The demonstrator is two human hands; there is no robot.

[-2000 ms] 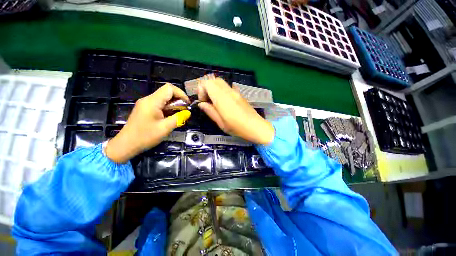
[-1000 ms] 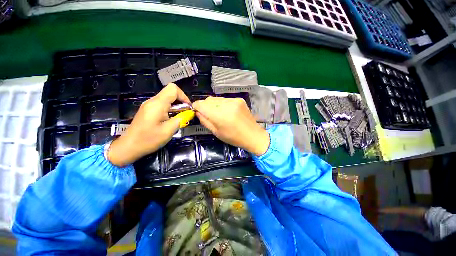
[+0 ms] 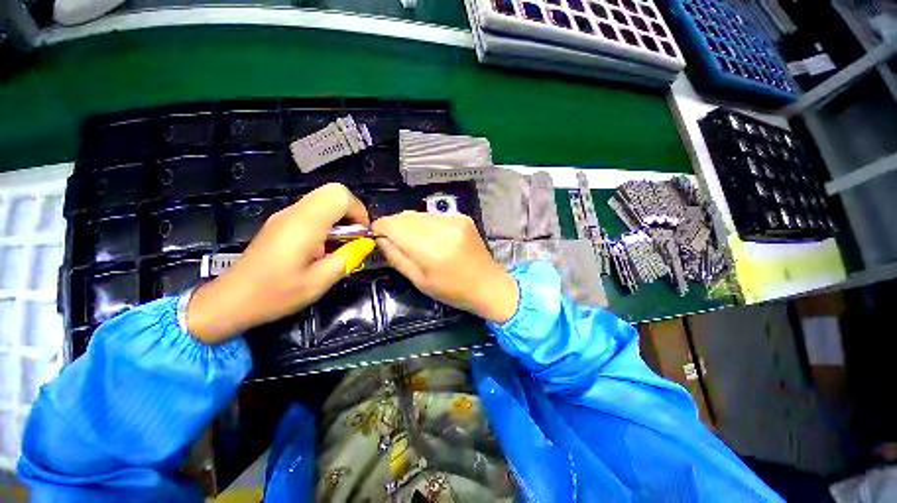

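My left hand point(image 3: 285, 257) is closed around a small silver watch head point(image 3: 346, 233), mostly hidden by the fingers, and a tool with a yellow handle point(image 3: 356, 255). My right hand point(image 3: 445, 257) pinches at the right edge of the watch head, its fingertips touching it; whether it holds a strap end is hidden. Both hands are above the black blister tray point(image 3: 108, 228). Another watch head point(image 3: 442, 204) with a dark round centre lies just beyond my right hand. A grey strap end point(image 3: 222, 263) shows left of my left hand.
Grey straps point(image 3: 330, 144) lie on the tray, with stacked straps point(image 3: 445, 157) beside them. A loose strap pile point(image 3: 669, 234) is at the right. White grid trays point(image 3: 580, 61), a blue tray point(image 3: 733, 44) and a second black tray point(image 3: 772, 175) stand farther off. A white tray point(image 3: 34, 257) is at far left.
The view has shifted, so the bench items sit farther left. Both hands stay together at the watch head. The head beyond my right hand has come into sight.
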